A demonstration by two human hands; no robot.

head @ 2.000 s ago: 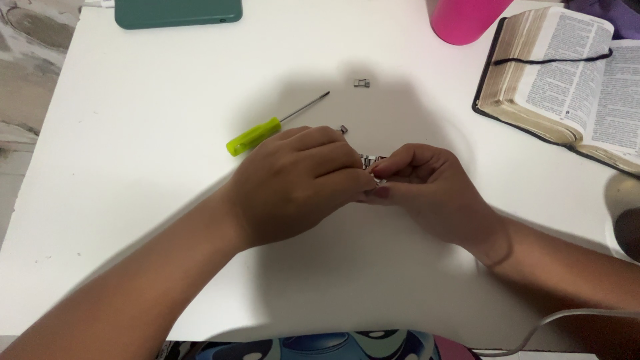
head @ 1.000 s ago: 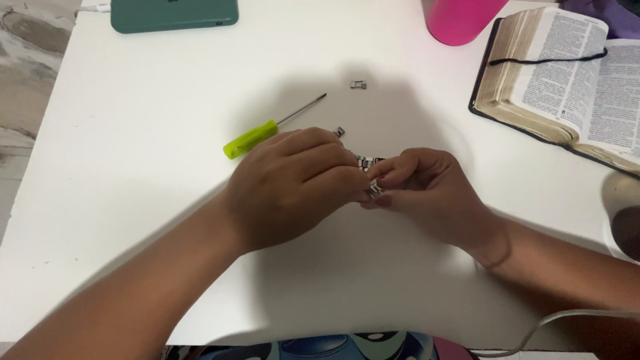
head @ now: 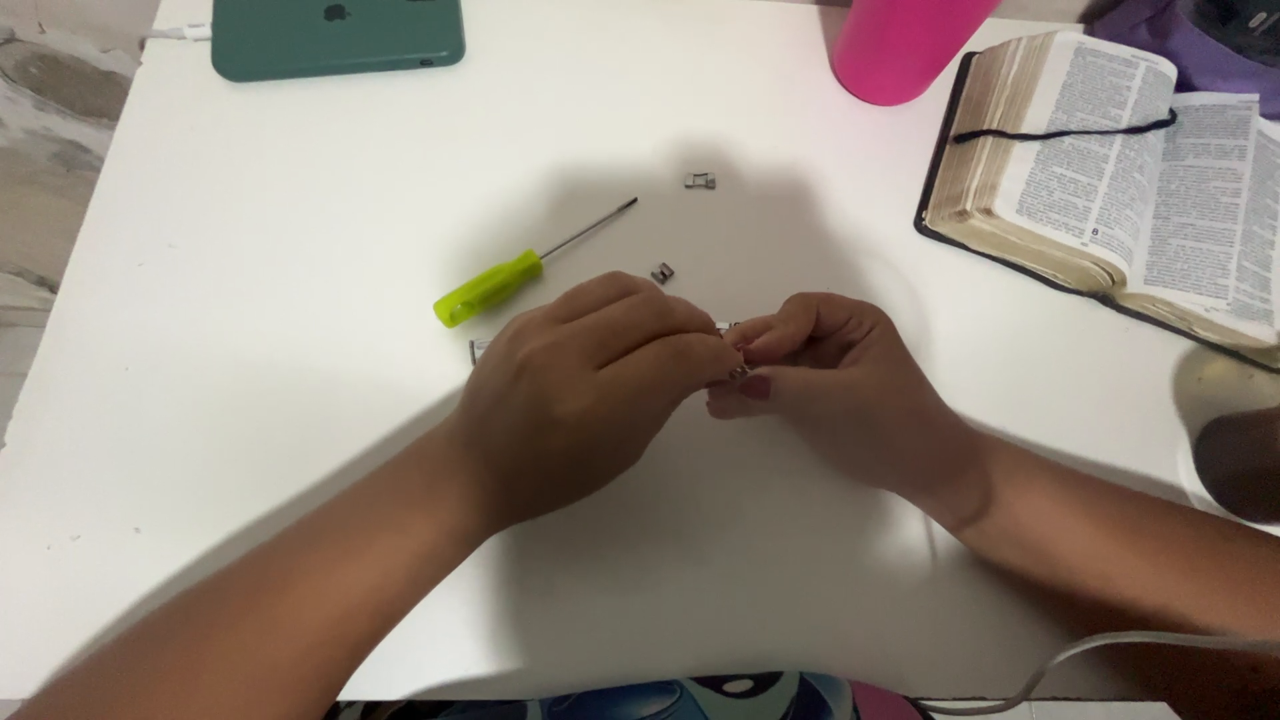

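Both hands meet over the middle of the white table. Between their fingertips shows part of a small metal link band, mostly hidden by the fingers. My left hand curls over it from the left, and my right hand pinches it from the right between thumb and fingers. A screwdriver with a lime-green handle lies just beyond my left hand, its tip pointing away to the right. One loose metal link lies farther back, and a smaller metal piece is close to my left fingers. Another metal part pokes out beside my left hand.
A phone in a green case with a white cable lies at the back left. A pink cylindrical container stands at the back. An open book with a dark ribbon is at right, above a dark round object. A pale cable crosses the lower right.
The hands stay together in the same area, with small shifts of the fingers around the metal band. Less of the band shows between them than one second ago.
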